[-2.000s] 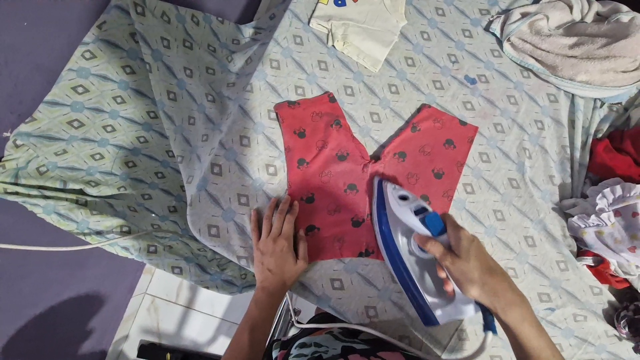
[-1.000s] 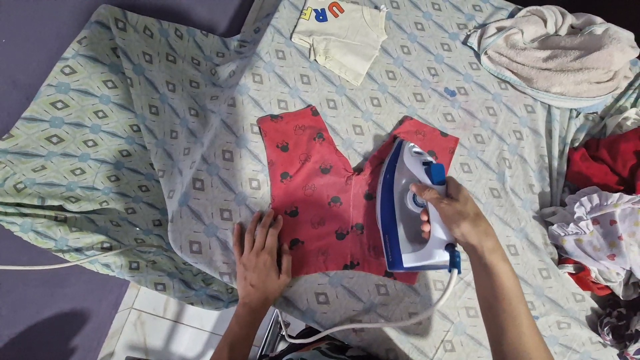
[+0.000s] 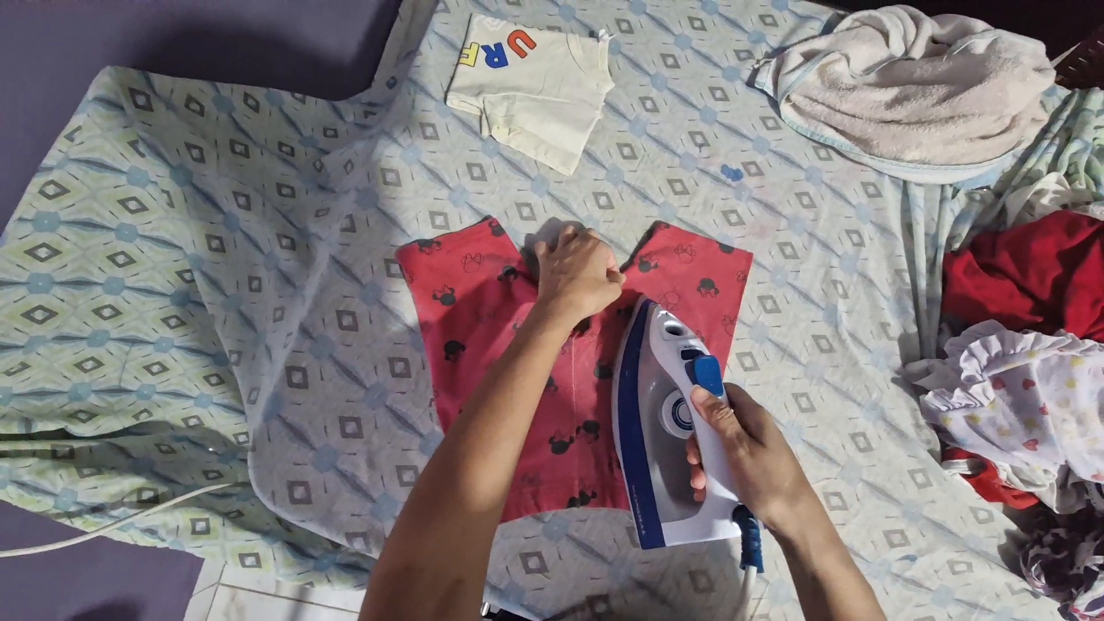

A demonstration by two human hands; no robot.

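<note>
Red shorts (image 3: pixel 466 345) with a dark printed pattern lie spread on a patterned sheet (image 3: pixel 345 379). My right hand (image 3: pixel 750 448) is closed around the handle of a white and blue electric clothes iron (image 3: pixel 655 431), which rests on the right part of the shorts, its tip pointing away from me. My left hand (image 3: pixel 576 272) is at the crotch of the shorts, between the two legs, with its fingers curled; whether it pinches the fabric is hidden. My left forearm crosses over the left part of the shorts.
A small cream shirt (image 3: pixel 543 95) with coloured letters lies beyond the shorts. A bunched beige towel (image 3: pixel 906 95) is at the back right. Red cloth (image 3: pixel 1026 276) and a ruffled white garment (image 3: pixel 1026 397) are piled at the right edge. A white cord (image 3: pixel 129 517) runs at the lower left.
My left hand has moved from the lower left of the shorts up to the crotch, its flat fingers now curled. The iron stays in my right hand on the right part of the shorts.
</note>
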